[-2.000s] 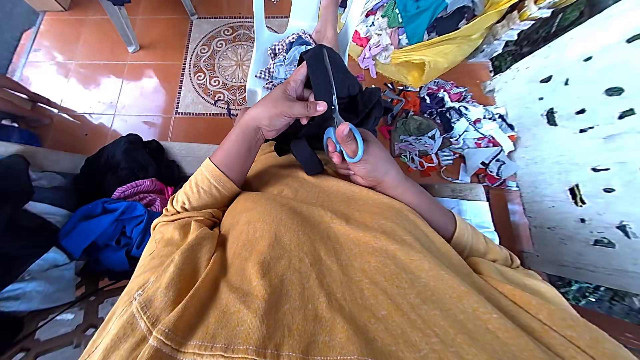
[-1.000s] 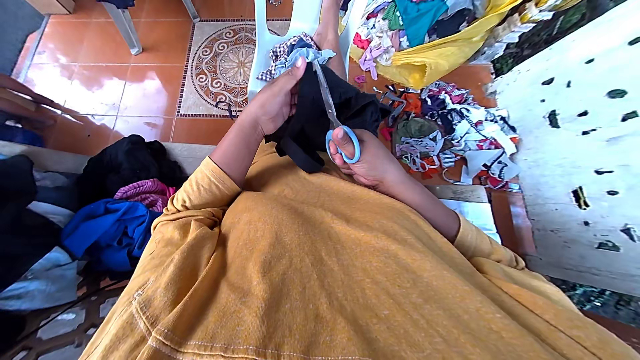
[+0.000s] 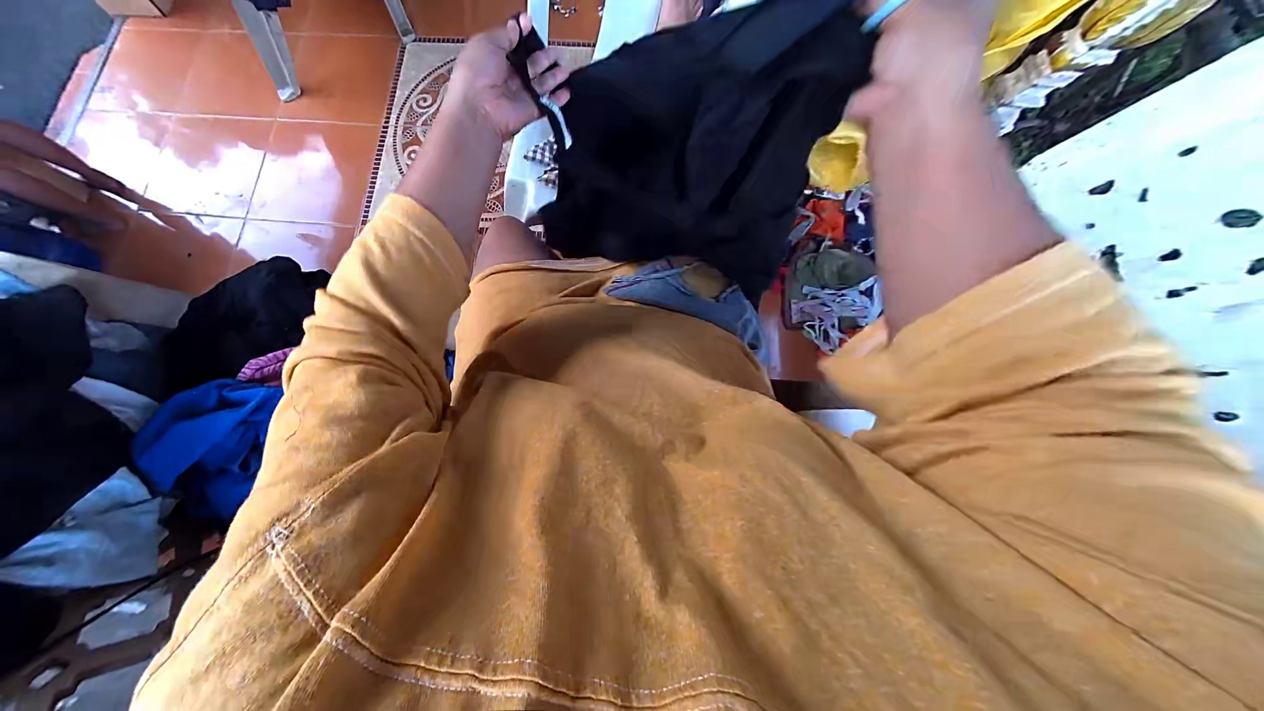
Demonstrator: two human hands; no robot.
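A black cloth garment (image 3: 691, 148) is spread in the air between my two hands, above my lap. My left hand (image 3: 504, 84) grips a narrow black strap or edge of it at the upper left. At the upper right my right hand (image 3: 923, 59), blurred, holds the garment's other side. A blue handle of the scissors (image 3: 882, 14) shows at my right fingers; the blades are hidden. Under the cloth, a white plastic chair (image 3: 518, 183) shows in part, with a bit of checked cloth (image 3: 543, 153) on it.
Dark clothes (image 3: 242, 316) and a blue cloth (image 3: 212, 434) are heaped at the left. Fabric scraps (image 3: 834, 286) lie on the tiled floor at the right, near a yellow cloth or sack (image 3: 839, 158). A white board with dark holes or spots (image 3: 1165, 227) stands at far right. Metal furniture legs (image 3: 267, 49) are upper left.
My hands have moved far apart, the right one up and to the right. The black garment, bunched near the scissors before, is now stretched out between them.
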